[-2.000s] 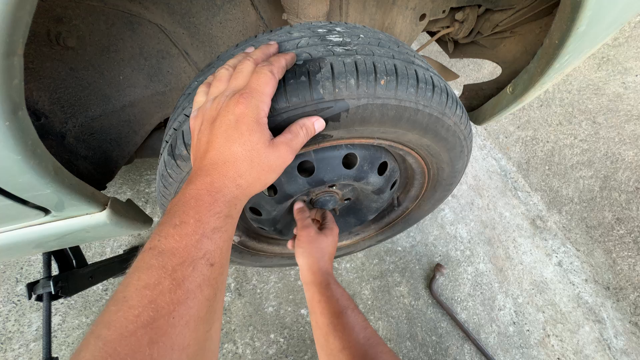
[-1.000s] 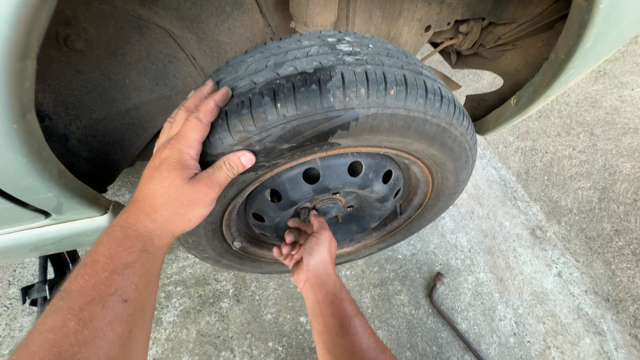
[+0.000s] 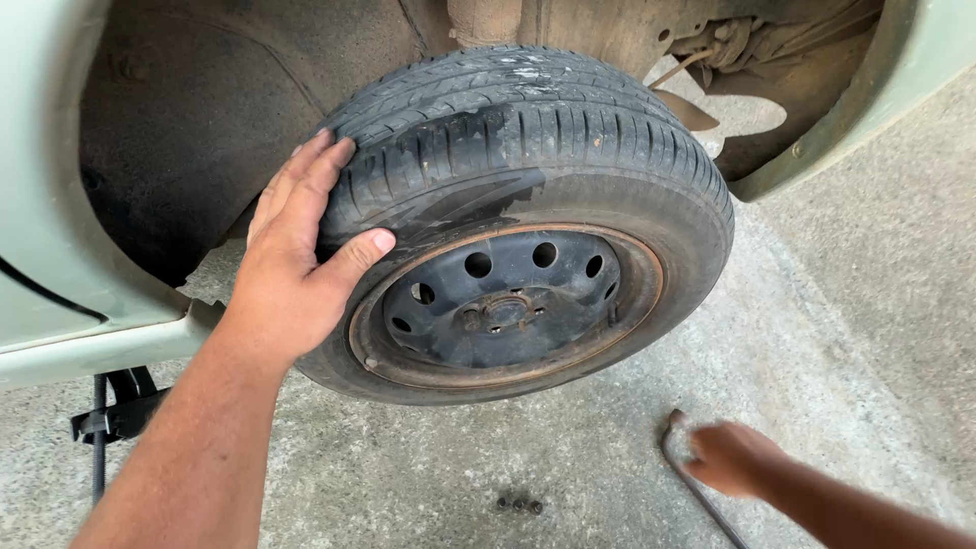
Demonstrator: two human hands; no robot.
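My left hand [image 3: 305, 252] lies spread on the left shoulder and sidewall of a worn car tyre [image 3: 625, 206]. The tyre sits on a black steel wheel [image 3: 503, 328] with a rusty rim edge. Left of the hub centre a lug nut [image 3: 470, 316] appears to be on the wheel; the other bolt holes around it show no nut. My right hand [image 3: 728, 457], blurred, is low at the right beside the upper part of a bent lug wrench [image 3: 705, 496] on the concrete. Whether its fingers touch the wrench cannot be told. Three lug nuts [image 3: 519, 505] lie in a row on the ground below the wheel.
A pale green car body [image 3: 53, 229] surrounds the dirty wheel arch [image 3: 191, 114]. At the lower left, a black jack [image 3: 122, 415] with a threaded rod stands under the sill. Rough concrete ground [image 3: 396, 473] extends below and right of the wheel.
My right hand has left the wheel's hub and moved right and down to beside the lug wrench. My left hand has shifted from the tyre's top towards its left side.
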